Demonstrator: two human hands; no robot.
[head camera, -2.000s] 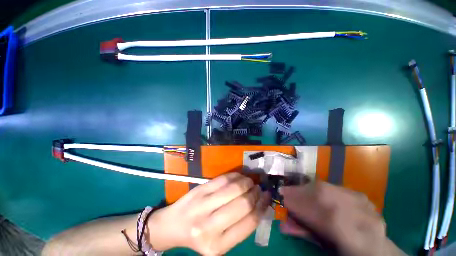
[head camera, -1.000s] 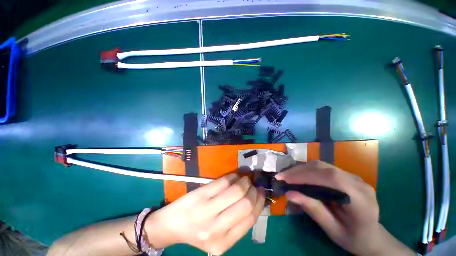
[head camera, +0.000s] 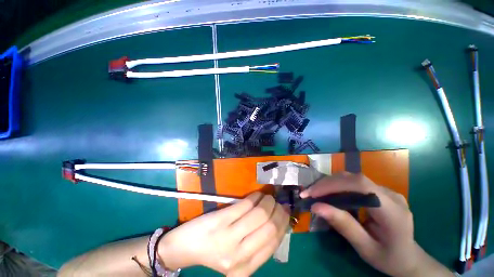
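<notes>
My left hand (head camera: 233, 232) is closed on the end of the lower white cable (head camera: 157, 192) over the middle of the orange board (head camera: 238, 170). The cable runs from a red-black plug (head camera: 71, 170) at the left. My right hand (head camera: 368, 222) grips a thick black tool handle (head camera: 346, 200) between thumb and fingers. The tool's front end meets the small dark fixture (head camera: 290, 196) beside my left fingertips. A few thin coloured wires show just below it. The exact contact is hidden by my fingers. The upper cable's wires end in a small connector on the board's left part.
A pile of small black connectors (head camera: 271, 119) lies behind the board. Another two-legged cable (head camera: 195, 57) lies further back. White cables with connectors on their tips (head camera: 447, 116) lie at the right. A blue bin (head camera: 14, 92) stands at the left edge. Dark tape (head camera: 350, 140) crosses the board.
The right hand was blurred two seconds ago and now shows steadily with the black tool lying sideways in it. The view has shifted slightly. The left hand stays on the cable end.
</notes>
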